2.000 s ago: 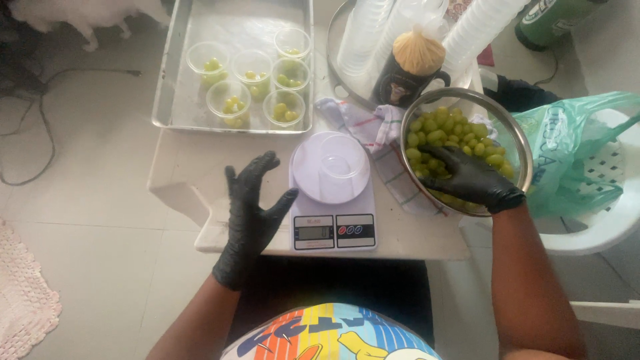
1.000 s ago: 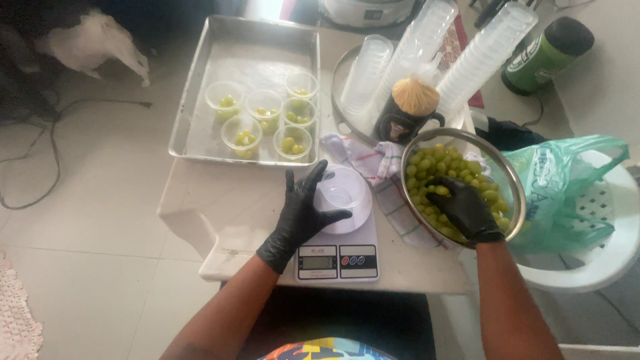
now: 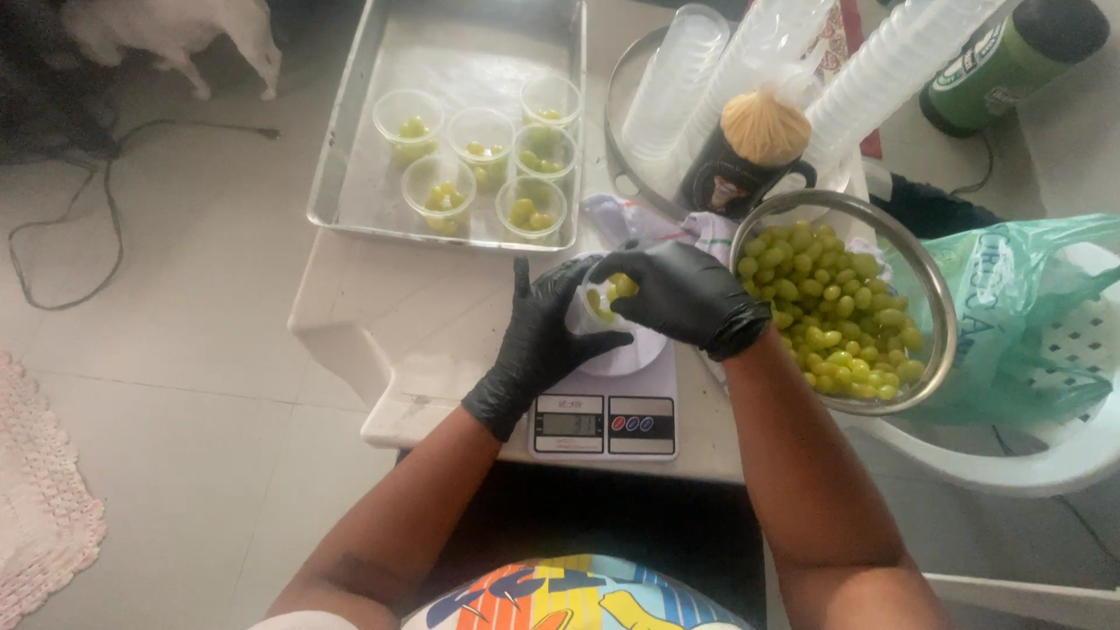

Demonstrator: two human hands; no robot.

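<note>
A clear plastic cup (image 3: 588, 317) stands on the white digital kitchen scale (image 3: 658, 385). My left hand (image 3: 547, 332), in a black glove, curves around the cup's left side with thumb and fingers apart. Over the cup's right side, my right hand (image 3: 682, 293), gloved too, has green grapes (image 3: 622, 285) at its fingertips. Whether the left hand presses on the cup cannot be told. Right of the hands, a metal bowl (image 3: 941, 350) holds many green grapes (image 3: 831, 297). Several clear cups with grapes (image 3: 444, 194) stand in the metal tray (image 3: 332, 157) behind.
Stacked clear cups (image 3: 678, 79) lie on a round metal tray (image 3: 617, 149) at the back, beside a black mug (image 3: 731, 175) with a tied bag in it. A checkered cloth (image 3: 639, 217) lies by the bowl. A green plastic bag (image 3: 989, 350) rests on a white chair (image 3: 1006, 468).
My right hand has moved left from the bowl to the cup on the scale, with grapes in its fingers. Grapes now show at the cup, which looked empty before.
</note>
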